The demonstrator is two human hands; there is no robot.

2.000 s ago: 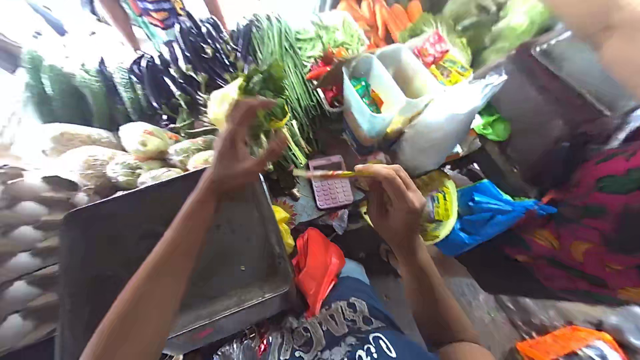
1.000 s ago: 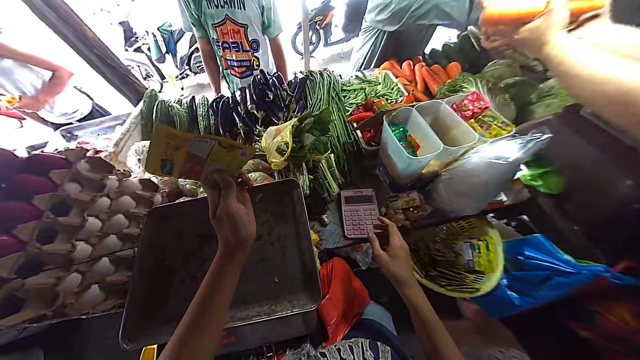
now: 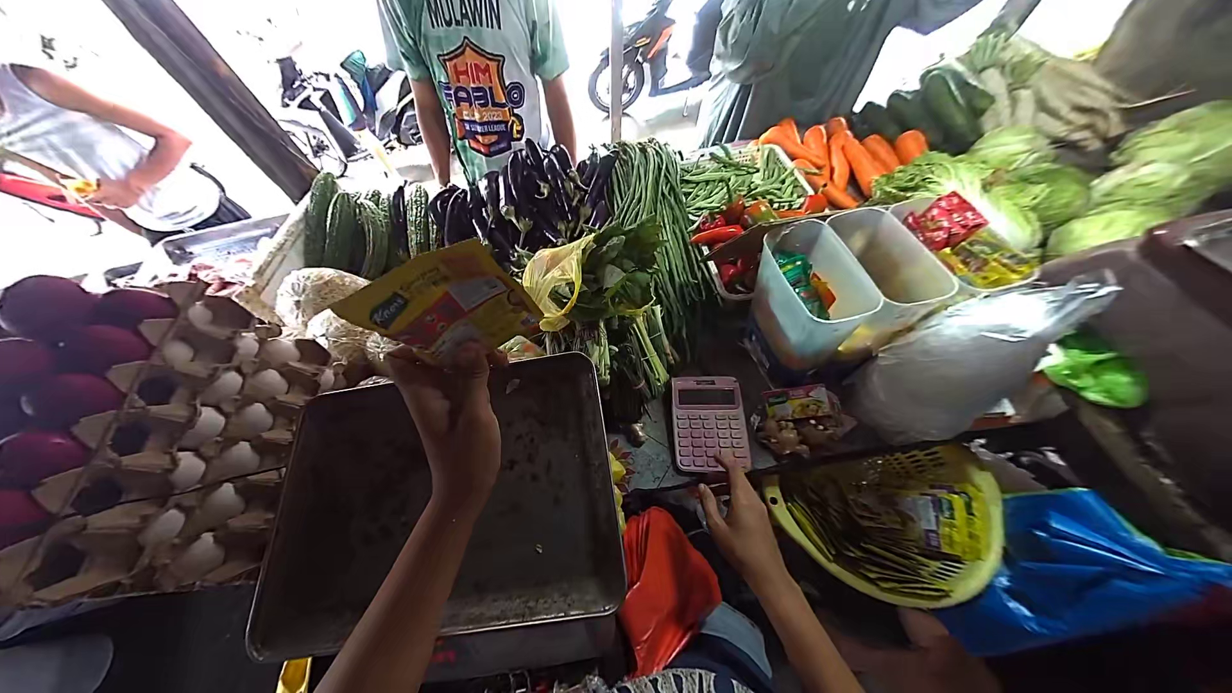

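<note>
My left hand (image 3: 452, 375) grips a yellow Knorr seasoning packet (image 3: 438, 300) by its lower edge, above the far side of a dark metal tray (image 3: 452, 500). My right hand (image 3: 739, 515) holds nothing; its fingers are apart and the index fingertip touches the lower keys of a pink calculator (image 3: 710, 423). Behind the packet, a yellow plastic bag (image 3: 558, 279) lies against leafy greens (image 3: 621, 269). A yellow basket (image 3: 991, 539) with many packets in it stands right of my right hand.
Egg trays (image 3: 144, 423) stand at the left. Eggplants (image 3: 539, 192), long beans (image 3: 654, 221), carrots (image 3: 837, 159) and cabbages (image 3: 1107, 192) line the far side. Plastic containers (image 3: 818, 289) and a clear bag (image 3: 962, 356) sit at the right. Several people stand beyond.
Two seconds ago my right hand held a thin item above the calculator and my left hand was empty near the greens. Now the left holds the packet and the right touches the calculator.
</note>
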